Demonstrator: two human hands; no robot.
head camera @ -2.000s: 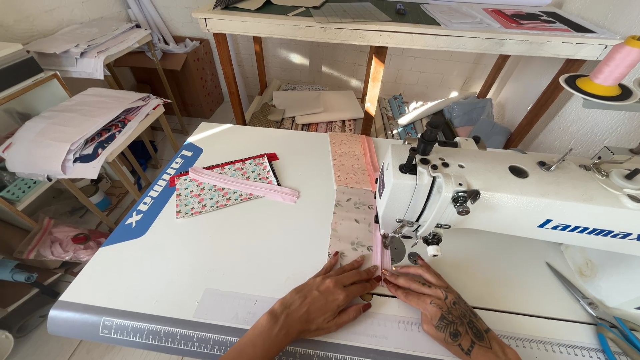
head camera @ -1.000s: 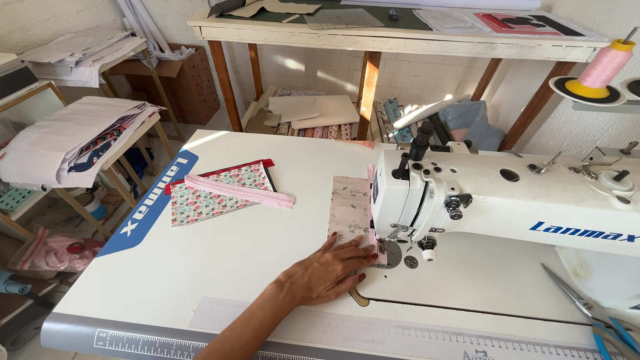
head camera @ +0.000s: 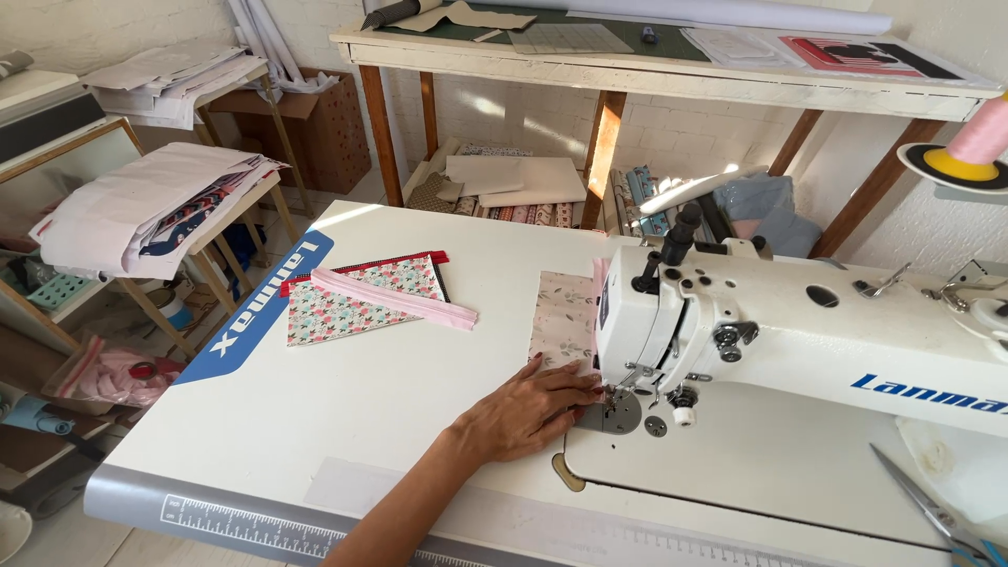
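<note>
My left hand point(head camera: 531, 409) lies palm down, fingers together, over the near end of a pale pink leaf-print fabric piece point(head camera: 561, 315). Its fingertips rest beside the presser foot point(head camera: 613, 403) of a white Lanmax sewing machine point(head camera: 787, 331). A pink strip point(head camera: 600, 276) runs along the fabric's right edge, partly hidden by the machine head. My right hand is out of view. Farther left on the table, a pink zipper tape point(head camera: 394, 298) lies across a floral fabric piece point(head camera: 354, 311) with red zipper edging.
Scissors point(head camera: 929, 504) lie at the right. A transparent ruler point(head camera: 551, 524) lies along the near side of the sewing table point(head camera: 378, 409). A pink thread cone point(head camera: 976, 142) stands at upper right. Behind are a white worktable point(head camera: 504, 59) and fabric rolls; paper stacks point(head camera: 150, 205) sit at left.
My right hand has left the view. The leaf-print fabric has moved away from me along the machine; the peach piece seen beyond it earlier has gone nearly out of sight.
</note>
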